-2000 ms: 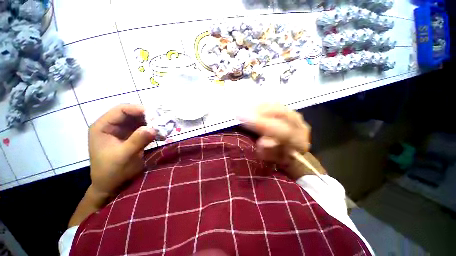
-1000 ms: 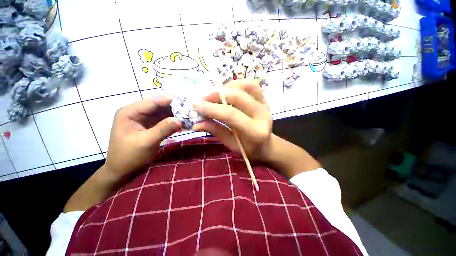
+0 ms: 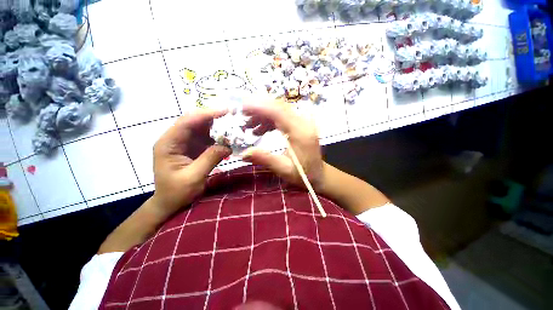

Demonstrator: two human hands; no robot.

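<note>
A whitish-grey ruffled ornament body (image 3: pixel 233 130) is held between both hands above the table's front edge. My left hand (image 3: pixel 188 148) grips its left side with thumb and fingers. My right hand (image 3: pixel 291 139) is at its right side, fingertips around it, and also holds a thin pale wooden stick (image 3: pixel 308 181) that slants down over the apron. The stick's upper end is hidden in the hand. The glare behind the hands hides any bowl there.
A heap of grey ornament bodies (image 3: pixel 57 82) lies at the left. Small pale pieces (image 3: pixel 321 66) are scattered beyond my right hand. Set-out ornaments (image 3: pixel 439 52) stand in rows at the right, beside a blue plastic tray (image 3: pixel 521 48). An orange-yellow bag (image 3: pixel 7 212) is at the left edge.
My right hand has come from the right to the ornament body, still with the stick. My left hand and the body have moved right and slightly up from where they were.
</note>
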